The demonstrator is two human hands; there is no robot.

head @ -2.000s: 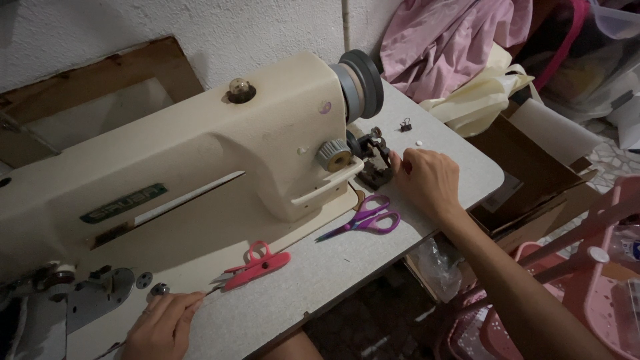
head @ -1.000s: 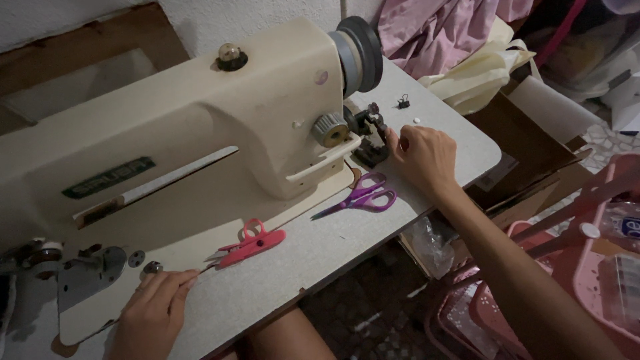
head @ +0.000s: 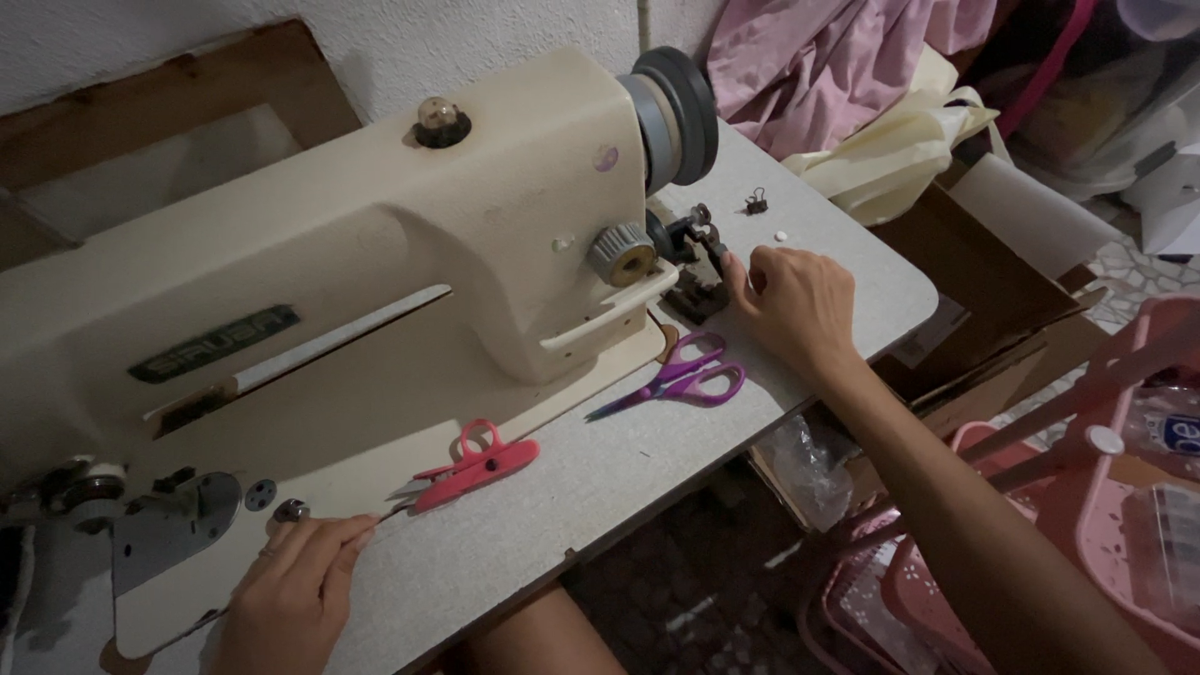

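Note:
A cream industrial sewing machine (head: 553, 178) lies across the pale tabletop. My left hand (head: 291, 591) rests at the machine bed's front edge, thumb and fingers closed on a thin dark object (head: 396, 511) beside the blades of red thread snips (head: 483, 469). A metal bobbin-like part (head: 292, 510) is just above its fingers. Right of the machine, my right hand (head: 797, 305) has its thumb against the dark metal bobbin winder (head: 698, 272); the other fingers are curled and their tips hidden. Purple-handled scissors (head: 689, 375) lie below the winder, partly spread.
A black binder clip (head: 756, 202) and a small white piece (head: 780, 236) lie behind my right hand. Pink fabric (head: 816, 75) and pale yellow fabric (head: 886, 141) are at the back right. A cardboard box (head: 984, 291) and a pink basket cart (head: 1092, 487) stand beyond the table edge.

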